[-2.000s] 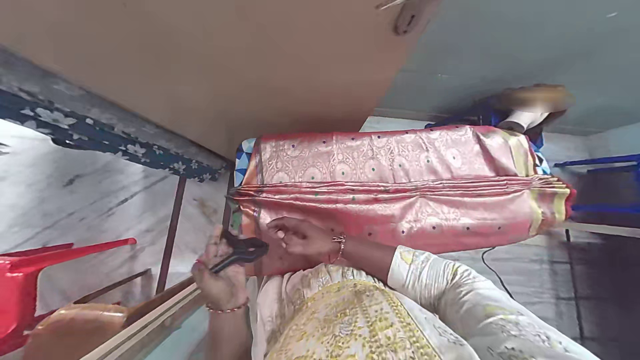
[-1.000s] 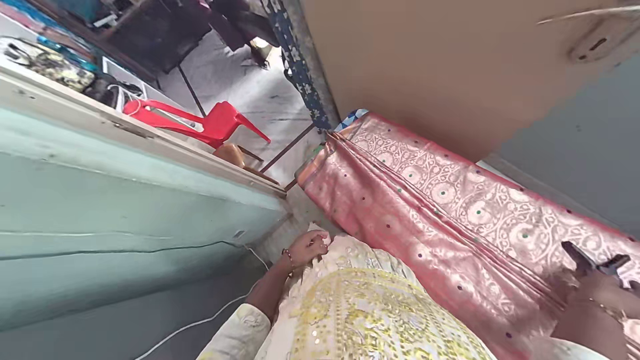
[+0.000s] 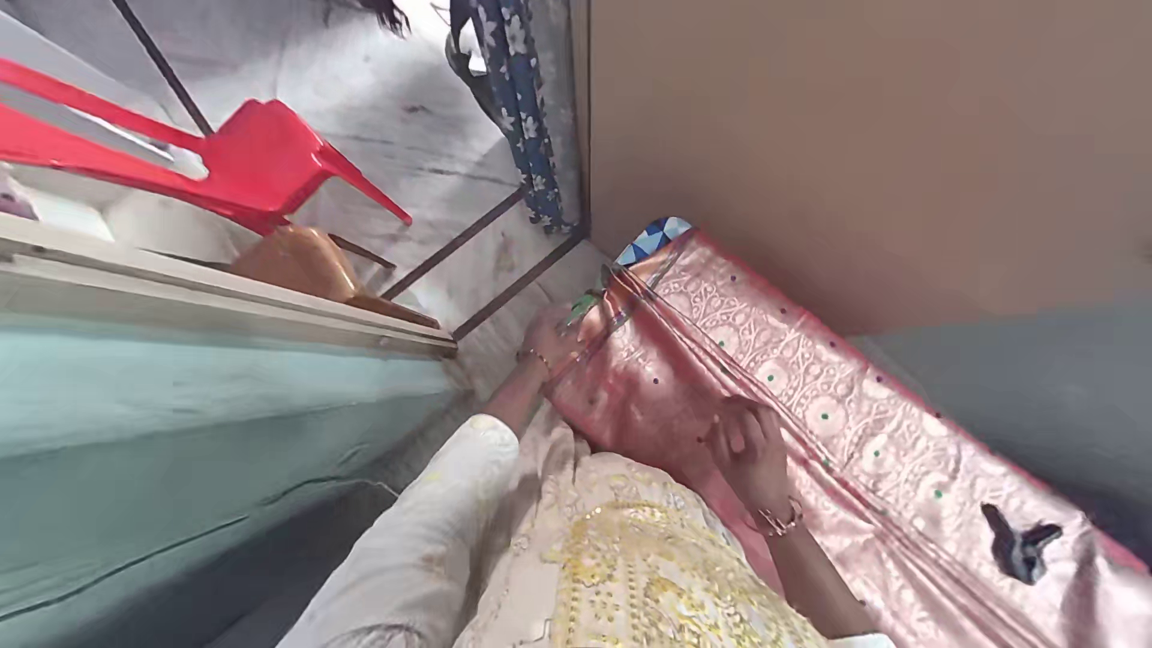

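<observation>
A pink brocade cloth point(image 3: 711, 360), which looks like a folded silk sari with narrow pleats along its length, lies over a surface with a blue and white triangle-patterned cover point(image 3: 655, 239). My left hand point(image 3: 551, 340) is at the cloth's near left edge, beside a small green part point(image 3: 583, 308); its fingers are blurred, and whether they grip the edge cannot be told. Above the cloth, left of the pleats, my right hand point(image 3: 749, 441) has loosely curled fingers with nothing visible in them. A black clip-like object point(image 3: 1021, 544) lies on the cloth at the lower right.
A red plastic chair point(image 3: 265, 157) and a brown object point(image 3: 301, 261) stand beyond the ledge point(image 3: 216, 292) at left. A blue floral curtain point(image 3: 526, 117) hangs near the brown panel point(image 3: 855, 153). A thin cable point(image 3: 261, 504) runs along the green wall at lower left.
The black object, in my left hand two seconds ago and by my right hand one second ago, now lies on the cloth. My left hand has gone from my clothing to the cloth's edge. The view has turned.
</observation>
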